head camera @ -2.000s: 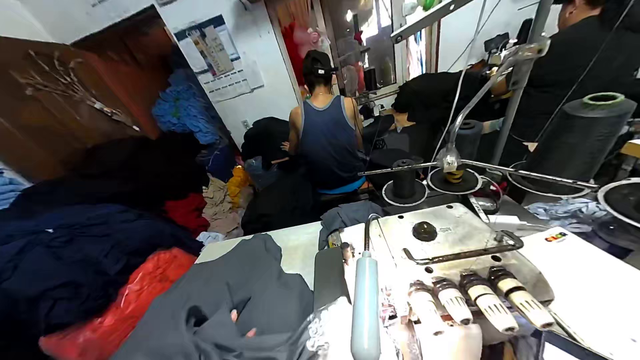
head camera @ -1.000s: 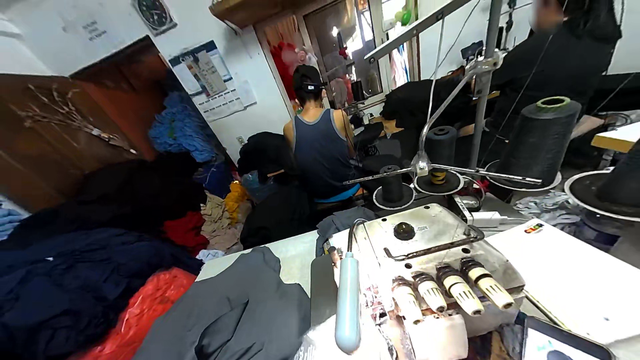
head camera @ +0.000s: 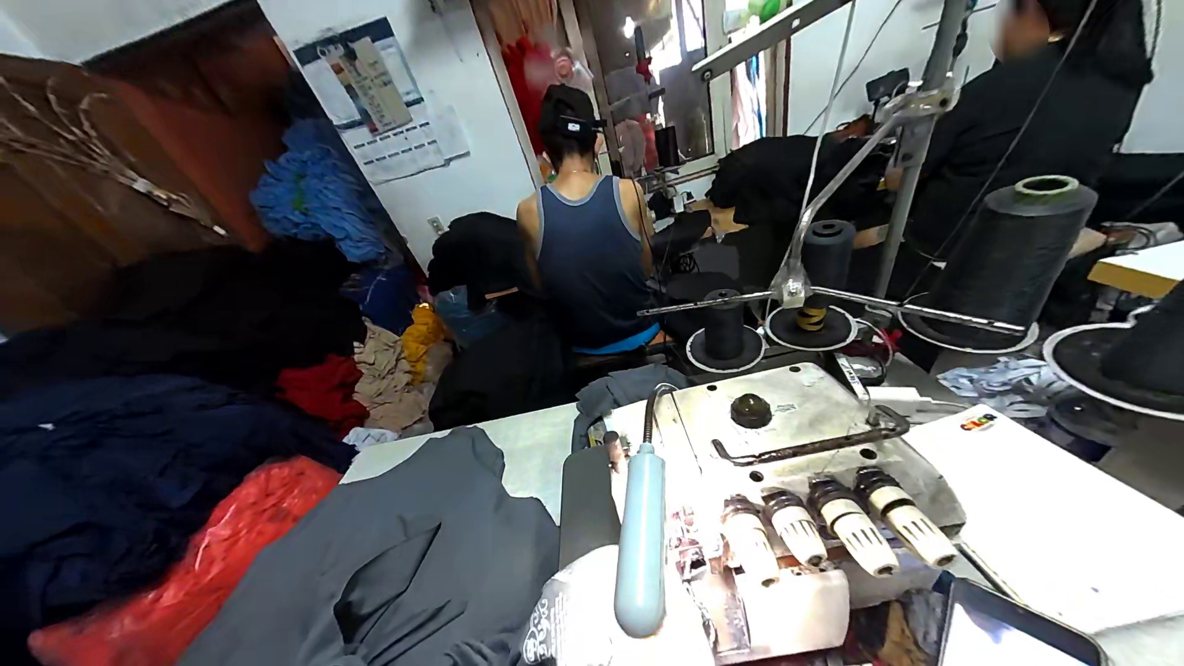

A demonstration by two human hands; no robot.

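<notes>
Neither of my hands shows in the head view now. Dark grey fabric [head camera: 425,546] lies in folds over the table's left part, at the bottom of the view. To its right stands an overlock sewing machine [head camera: 786,416] with several cream tension knobs [head camera: 851,527] on its front. A light-blue sewing lamp [head camera: 640,546] on a bendable neck hangs at the machine's left side. White plastic with print [head camera: 578,610] lies between the fabric and the lamp. A phone [head camera: 1008,629] with a lit screen is at the lower right.
Black thread cones [head camera: 1008,250] stand behind the machine under a metal thread stand [head camera: 911,176]. Piles of navy cloth [head camera: 148,472] and a red plastic bag [head camera: 231,527] are at the left. One person [head camera: 592,250] sits ahead, back turned; another person [head camera: 1017,139] is at the upper right.
Fingers showed on the grey fabric two seconds ago and are out of sight now. The fabric's folds have shifted. The phone shows more fully than in the oldest frame, as the view has moved.
</notes>
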